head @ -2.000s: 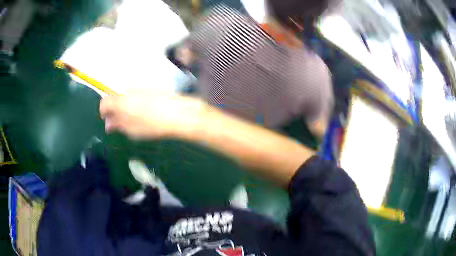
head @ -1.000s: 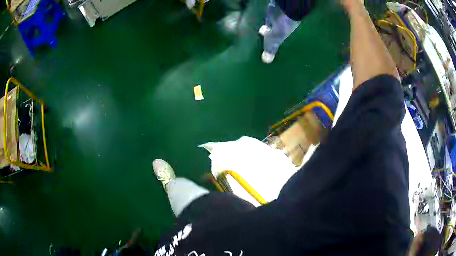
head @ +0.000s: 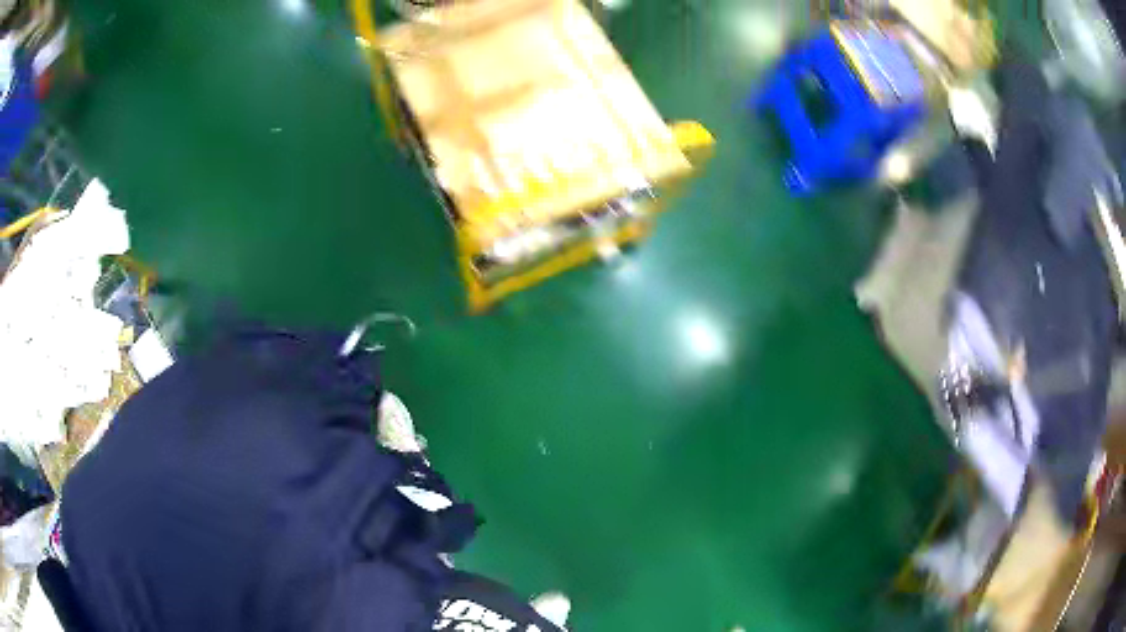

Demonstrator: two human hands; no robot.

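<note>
A navy garment fills the lower left, close to my body and bunched in loose folds. A thin pale curved hook, possibly a hanger hook, stands out at its upper right edge. Part of my dark shirt with white print shows at the bottom edge. Neither of my hands is in view. Whatever holds the garment is hidden or outside the picture.
A yellow-framed trolley with a cardboard top stands ahead. A blue stool is to its right. White cloth pieces lie at the left. Dark cloth and grey cloth lie along the right. The floor is green. The picture is partly blurred.
The view has swung round. The person in the striped top and the white cloth beside me are gone from view. My bare forearm has left the picture, and the navy garment now shows large.
</note>
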